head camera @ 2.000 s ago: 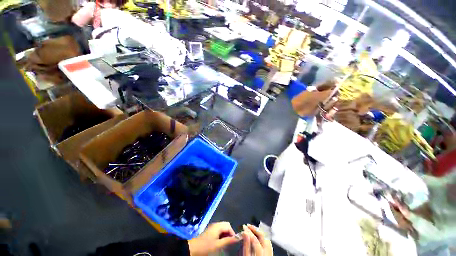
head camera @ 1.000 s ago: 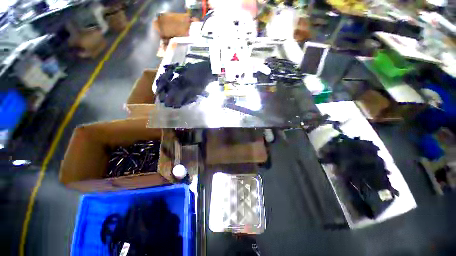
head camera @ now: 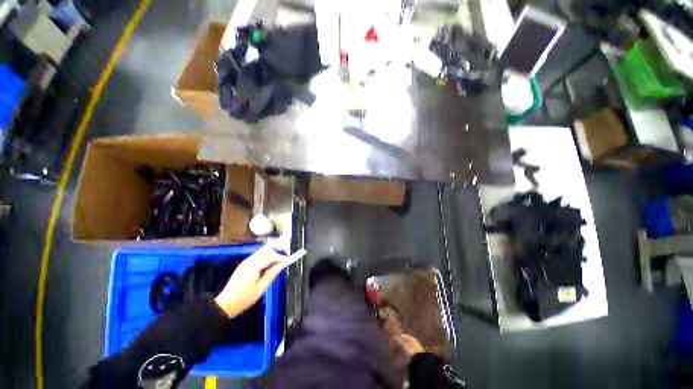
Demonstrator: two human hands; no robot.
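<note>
My left hand (head camera: 247, 285) reaches over the right part of the blue bin and holds a small, thin white object (head camera: 295, 257) between thumb and fingers. My right hand (head camera: 404, 339) is low in the centre right, small and blurred, over the left part of a stool seat (head camera: 420, 304) with a metal frame. A small red spot shows near its fingers; I cannot tell whether it grips the stool or something else. Ahead, a dark strip (head camera: 372, 141) lies on the shiny machine table (head camera: 463, 144), below the glaring white sewing head (head camera: 374, 57).
Black pieces (head camera: 262, 80) are piled left of the head and more lie right of it. The blue bin (head camera: 125, 304) and a cardboard box (head camera: 102, 190) with dark strips stand at left. A white board (head camera: 498, 258) bears black pieces at right. My leg (head camera: 330, 334) is between bin and stool.
The view has turned down toward the table's front edge and stool. Both hands and my leg have come into view since one second ago. Earlier, the hands were together; now they are apart.
</note>
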